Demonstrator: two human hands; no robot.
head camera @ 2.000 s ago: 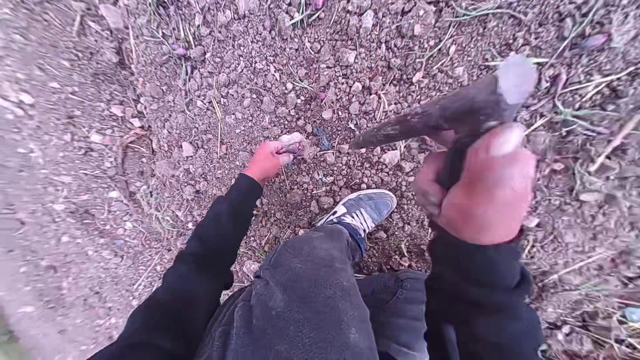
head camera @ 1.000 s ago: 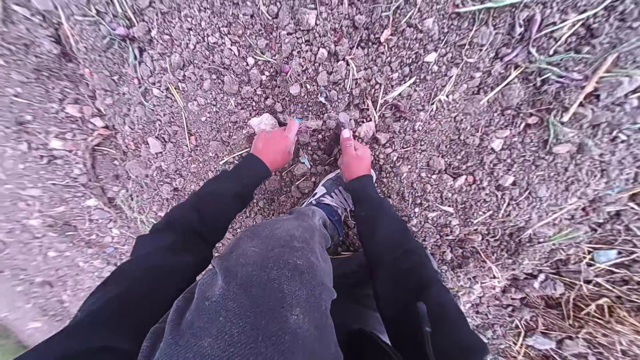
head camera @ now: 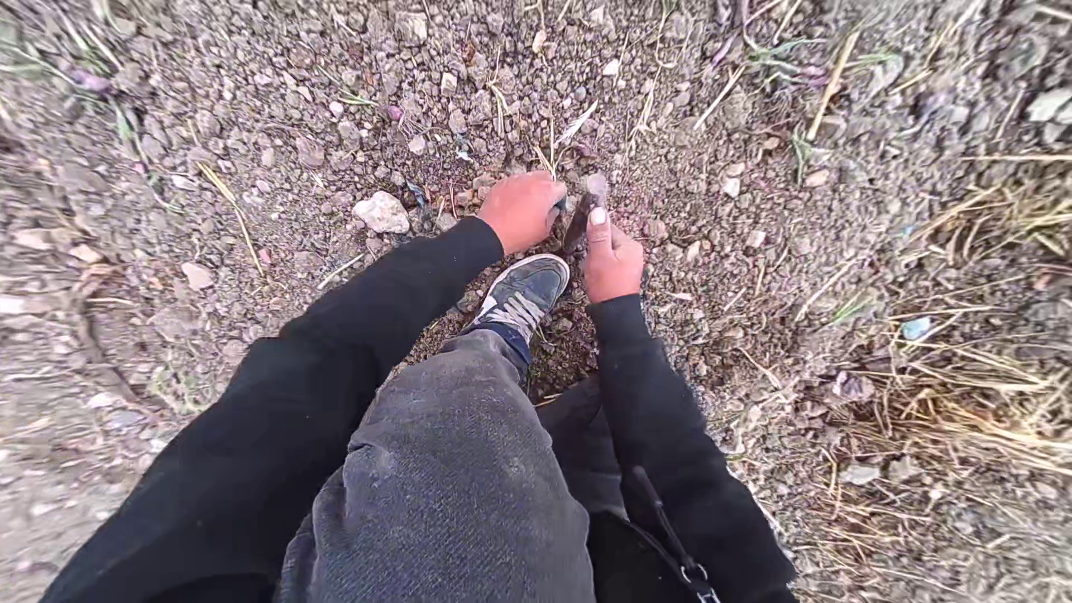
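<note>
My right hand (head camera: 613, 258) grips a dark tool handle (head camera: 584, 216) with a pale, rounded end, the thumb lying along it. The tool's far end is hidden, so its kind cannot be told. Close to its left, my left hand (head camera: 523, 211) is low over the stony soil with its fingers curled and pointing down; whether something small is in them cannot be told. A sneaker (head camera: 529, 295) with pale laces is planted just below both hands.
A pale stone (head camera: 382, 213) lies left of my left hand. Dry straw (head camera: 963, 410) covers the ground at the right. Thin green and purple stalks (head camera: 775, 59) lie at the upper right, and a curved root or stick (head camera: 96, 343) at the left.
Two seconds ago my right hand held the tool up, nearer the camera; it has since come down beside my left hand. The pale stone now shows left of my left hand.
</note>
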